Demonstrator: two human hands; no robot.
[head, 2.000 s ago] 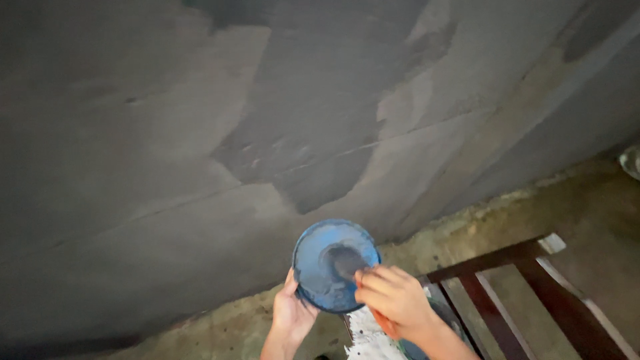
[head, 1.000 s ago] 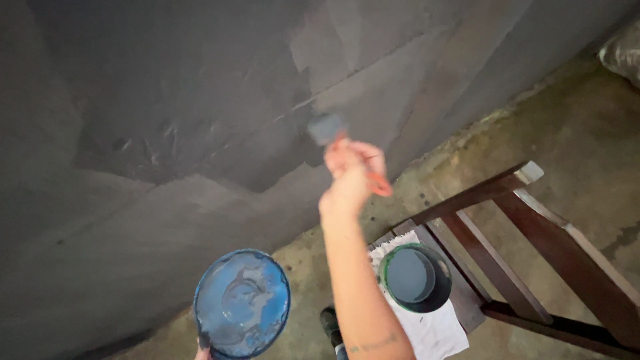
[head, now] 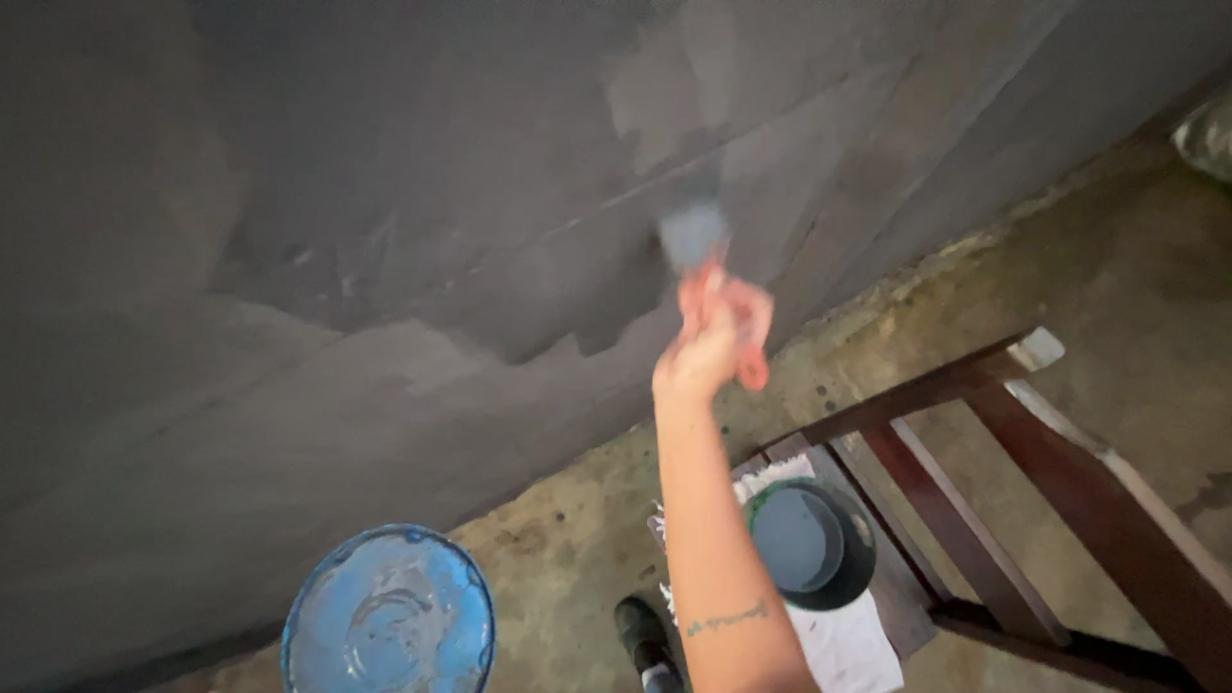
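Observation:
My right hand point(head: 707, 337) grips the orange-red handle of a paintbrush point(head: 695, 236), blurred by motion, its bristles at the grey wall point(head: 433, 192). Darker, wet-looking paint covers part of that wall, left of and around the brush. At the lower left is a round blue lid point(head: 390, 616) smeared with grey paint; my left hand is out of view. Right of my forearm, a dark container point(head: 857, 558) with grey paint inside and green on its rim stands on a white cloth point(head: 847, 645).
The cloth lies on the seat of a dark wooden chair point(head: 1059, 462), whose slatted back extends to the right. A shoe point(head: 643, 626) is on the stained concrete floor point(head: 549, 549) below. At the far right edge sits a pale, shiny bundle point(head: 1208, 135).
My right hand has carried the brush from the blue lid up to the wall. The lid has moved to the lower left, and my left hand has gone out of view.

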